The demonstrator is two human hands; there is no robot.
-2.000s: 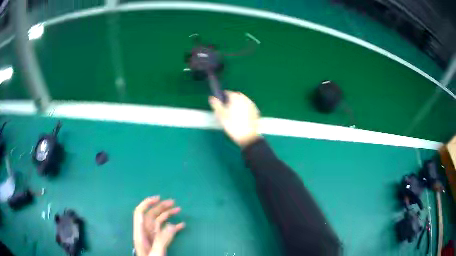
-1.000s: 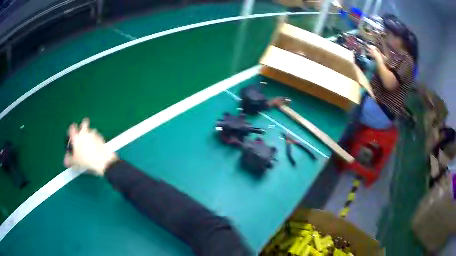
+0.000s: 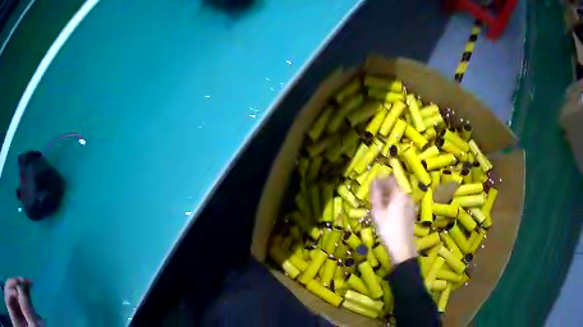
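A large open cardboard box [image 3: 502, 191] beside the bench edge holds many yellow tubes [image 3: 415, 166], with dark ends showing. My right hand [image 3: 393, 214] reaches into the box over the tubes, fingertips among or just above them; whether it grips one is unclear. My left hand [image 3: 20, 303] is at the lower left edge of the picture, partly cut off and blurred; whether it holds anything cannot be told. A black housing [image 3: 39, 185] with a thin red lead and small white plug lies on the bench between the white rail and my left hand.
The green bench [image 3: 147, 128] fills the left, with its edge running diagonally beside the box. A dark object [image 3: 230, 3] is cut off at the top. A red stool [image 3: 489, 16] and yellow-black floor tape [image 3: 468, 54] are beyond the box.
The view has turned right and down to the box. My right hand has moved from the belt's rail into the box. The hammer, pliers, carton and seated person have left view.
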